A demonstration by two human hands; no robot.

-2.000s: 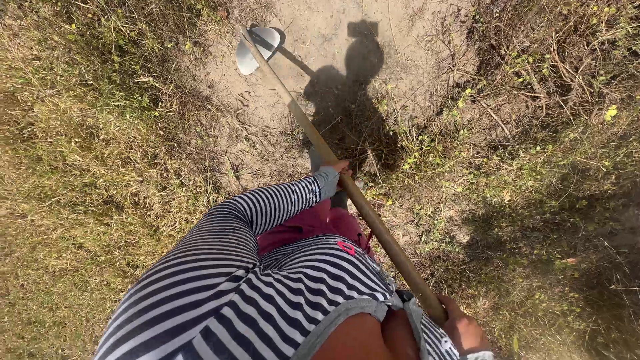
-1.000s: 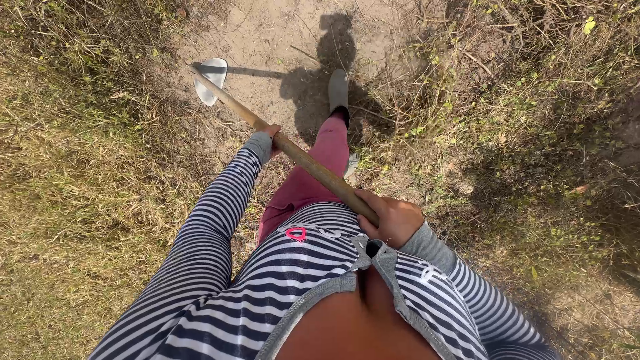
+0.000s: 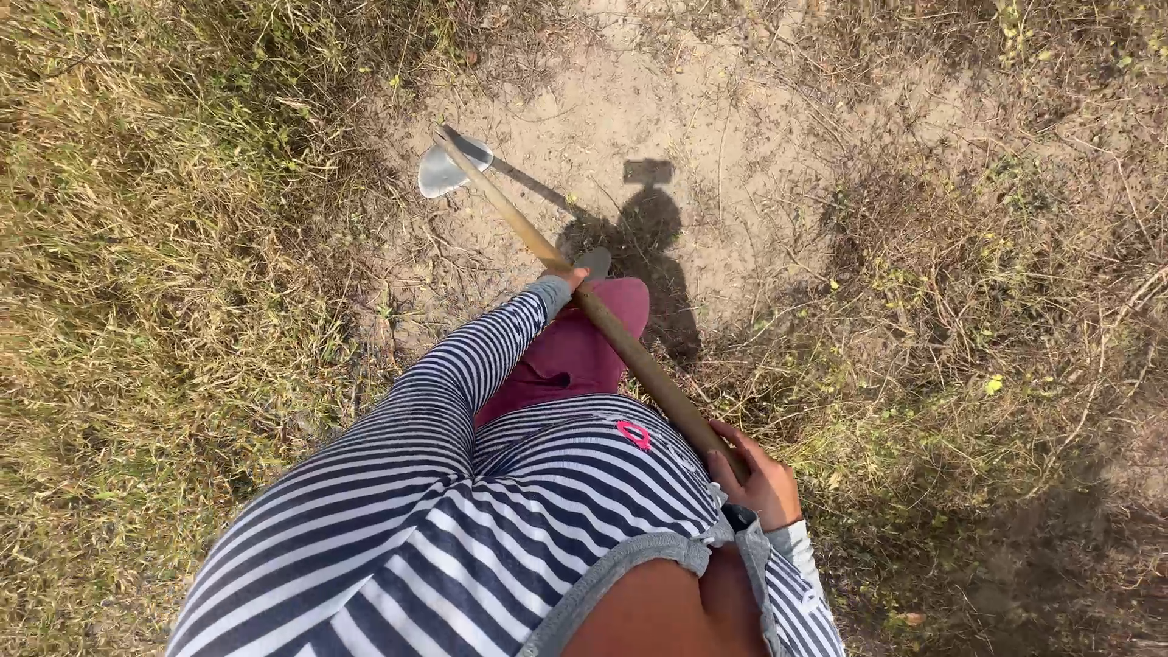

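Note:
A hoe's long wooden handle [image 3: 630,351] runs slantwise in front of my body, from the upper left to the lower right. Its grey metal blade [image 3: 447,169] is at the far end, over bare soil; whether it touches the ground I cannot tell. My left hand [image 3: 568,276], partly hidden behind the shaft, grips it around the middle. Near the handle's close end, beside my waist, my right hand [image 3: 756,474] is wrapped around the wood with its fingers partly in sight.
Dry grass [image 3: 164,365] covers the left side, and brushy weeds with thin twigs [image 3: 985,274] grow at the right. Between them lies a sandy dirt strip [image 3: 748,119], where my shadow falls. My shoe [image 3: 595,263] shows just beyond my knee.
Since a second ago, my right hand has moved out to the right with the handle's near end. The extended leg and shoe no longer show as before. The view has shifted.

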